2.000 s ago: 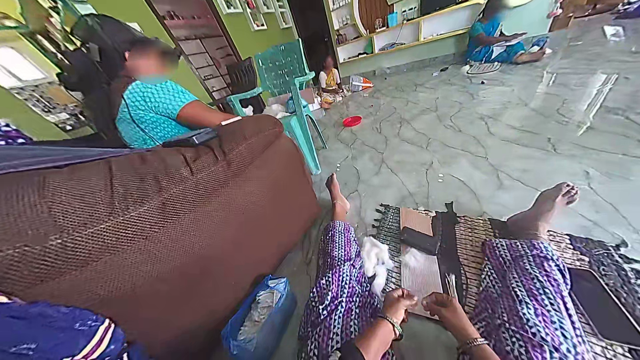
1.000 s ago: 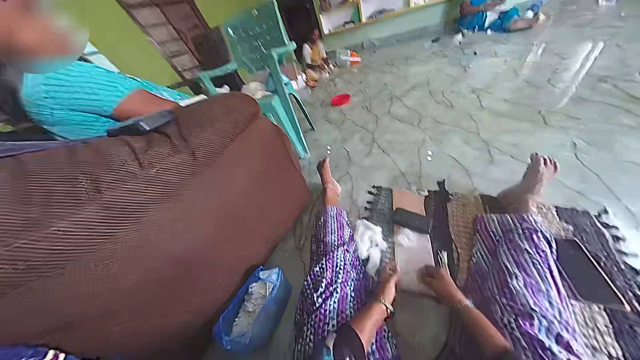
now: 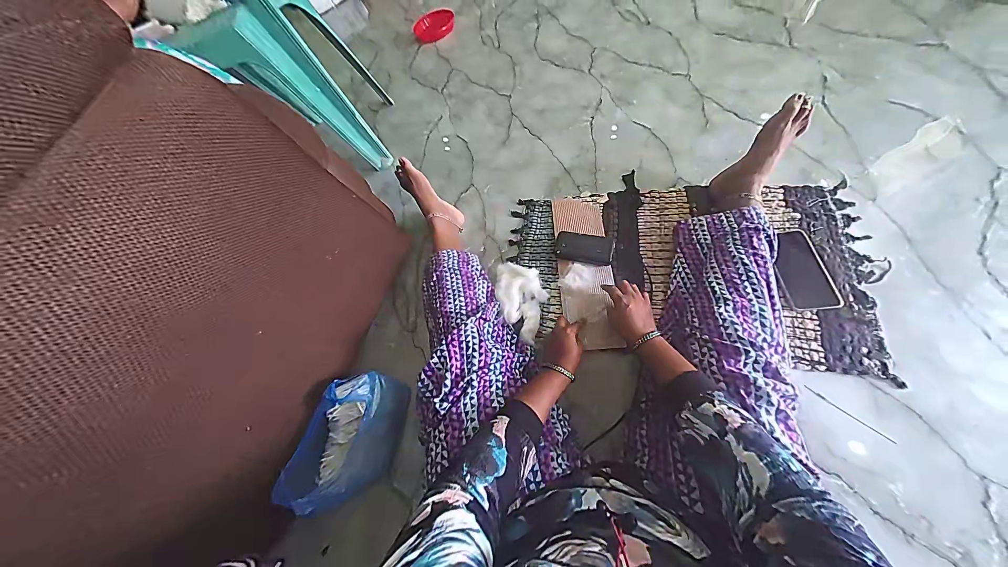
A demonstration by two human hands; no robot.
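Between my legs a strip of corrugated cardboard [image 3: 600,339] lies on a woven mat [image 3: 657,228]. My left hand [image 3: 562,345] rests at the board's lower left edge, fingertips low; whether it pinches anything is too small to tell. My right hand [image 3: 630,311] is on the board's right side, fingers bent over a thin whitish layer [image 3: 583,305]; its grip cannot be made out. Just beyond, a small tuft of white cotton [image 3: 579,275] sits on the board below a black phone [image 3: 583,248]. A larger wad of cotton [image 3: 520,293] lies left of the board, beside my leg.
A brown sofa [image 3: 181,299] fills the left side. Near it stand a blue plastic bag [image 3: 366,441] with white material and a green plastic chair [image 3: 299,94]. A tablet-like dark device [image 3: 808,270] lies by my right leg, a thin stick [image 3: 850,413] on the floor, a red bowl [image 3: 434,27] farther off.
The view has tilted down strongly. My hands, close together above the board two seconds ago, are now down at its two sides. A cotton tuft shows on the board in all frames.
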